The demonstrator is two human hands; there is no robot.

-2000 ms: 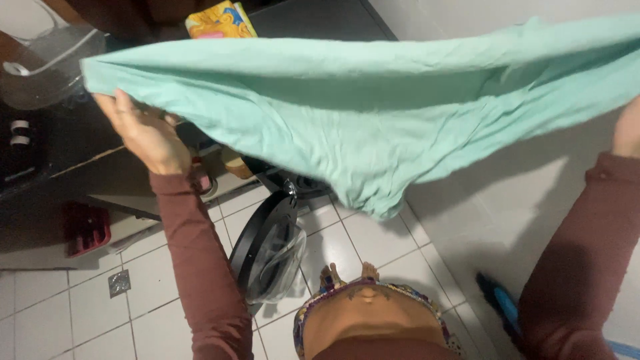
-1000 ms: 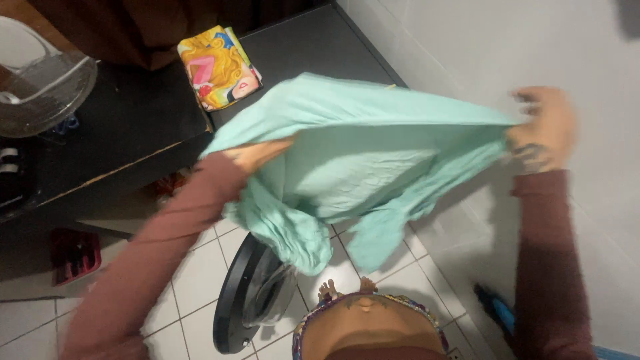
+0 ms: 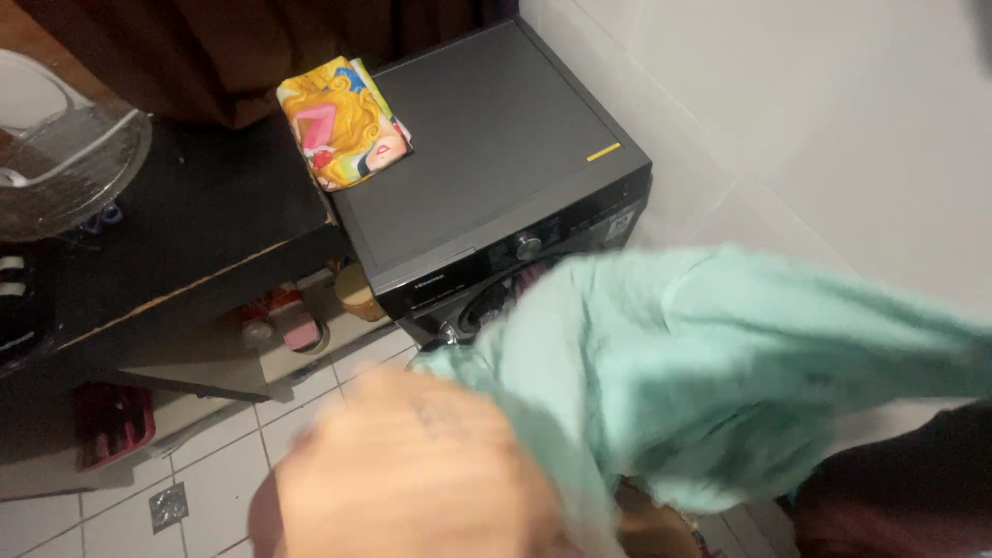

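Observation:
My left hand point(image 3: 418, 465) is blurred and close to the camera at the lower middle, closed on one end of a mint-green cloth point(image 3: 666, 372). From there the cloth stretches in loose folds to the right edge of the view. A dark maroon sleeve point(image 3: 891, 496) shows at the lower right; my right hand is not in view. Behind the cloth stands a dark grey Hisense front-loading washing machine point(image 3: 480, 139), its round opening partly hidden. A folded fabric with a colourful cartoon print point(image 3: 341, 128) lies on the left part of its top.
A black counter point(image 3: 225, 201) adjoins the machine at the left, with a clear plastic bowl or cover point(image 3: 77, 170) on it. Below are shelves with small containers point(image 3: 302, 333) and a red basket point(image 3: 115, 426). A white tiled wall point(image 3: 814, 116) rises at the right above a tiled floor point(image 3: 225, 465).
The cloth, held spread between both hands earlier, now hangs bunched towards the lower right. My left hand has come nearer to the camera, and my right hand has left the view.

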